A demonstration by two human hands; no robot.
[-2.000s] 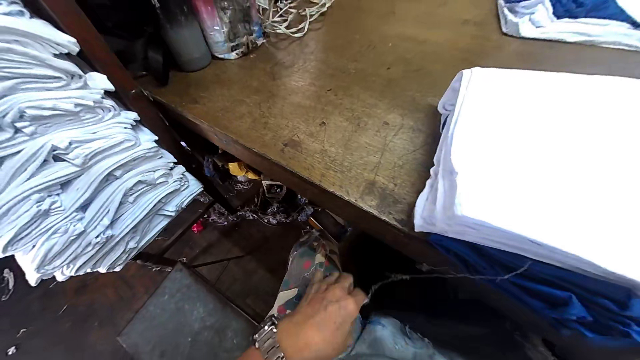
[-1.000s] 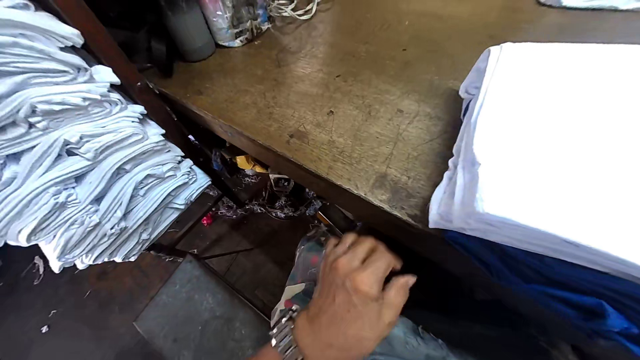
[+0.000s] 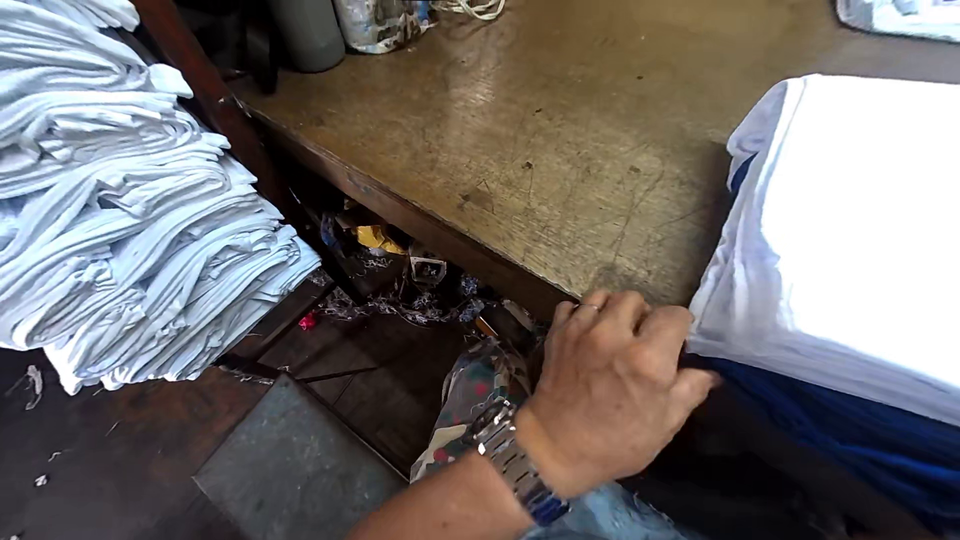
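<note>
My left hand (image 3: 619, 382), with a ring and a metal-band wristwatch (image 3: 517, 457), rests at the front edge of the wooden table (image 3: 525, 150). Its fingers are bent over the edge, and no object shows in it. Just right of it lies a stack of folded white cloth (image 3: 862, 225), with dark blue fabric (image 3: 832, 442) hanging beneath. My right hand is not in view. Patterned fabric (image 3: 480, 390) shows below the wrist.
A tall stack of folded white cloth (image 3: 135, 202) stands at left, beside a dark wooden post (image 3: 210, 97). A grey bottle (image 3: 304, 34) and white cord (image 3: 480, 7) are at the table's back. Thread scraps (image 3: 405, 307) lie below. A grey flat panel (image 3: 296, 465) sits low.
My left hand has moved from over my lap, below the table, up to the table's front edge beside the white stack. A thread seen near the hand two seconds ago no longer shows.
</note>
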